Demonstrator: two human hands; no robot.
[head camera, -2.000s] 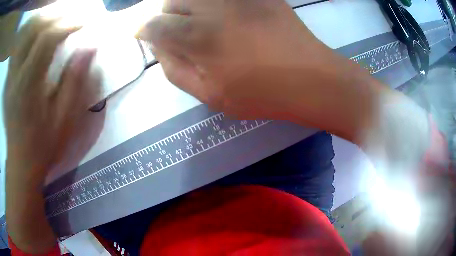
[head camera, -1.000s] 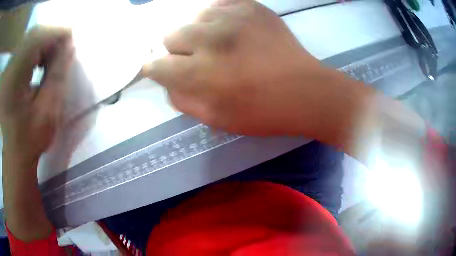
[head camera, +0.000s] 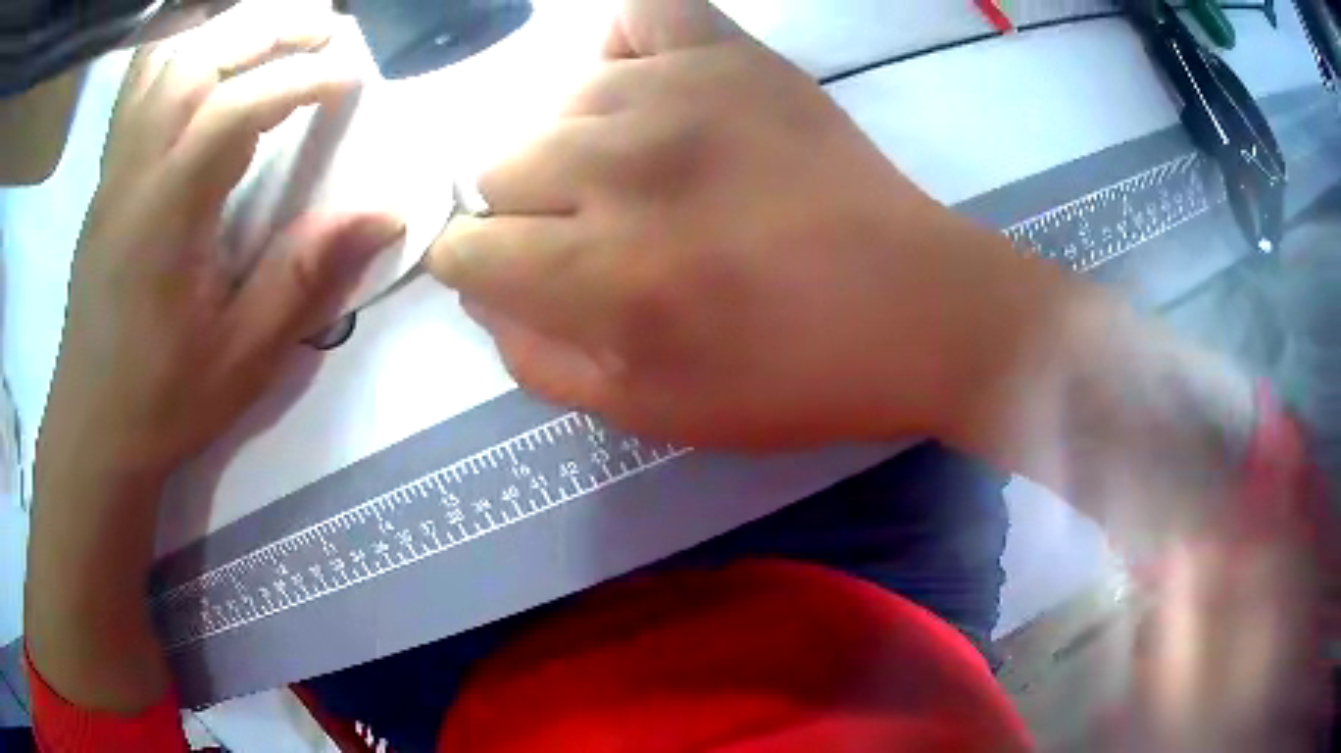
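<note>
A pale, palm-sized cloth piece (head camera: 400, 165) seems to lie under the machine head, its outline mostly lost in glare. My left hand (head camera: 221, 243) is over its left side, thumb and fingers spread; whether they grip the cloth cannot be told. My right hand (head camera: 691, 250) is closed in a fist at its right, its fingertips around something small, with a short pale or metallic tip showing; most of it is hidden in the fist. The grey rounded end of the machine head (head camera: 441, 33) is above and between my hands.
The white machine bed (head camera: 390, 390) has a dark seam and a small grey tab (head camera: 335, 333). A printed ruler (head camera: 441, 508) runs along the grey front edge. Black scissors (head camera: 1228, 133), a green-handled tool (head camera: 1210, 21) and a red stick (head camera: 994, 15) are at upper right.
The grey machine end shows more fully now. My left hand has come inward, its thumb now nearer my right hand. My right hand stays closed and sits slightly lower in the picture.
</note>
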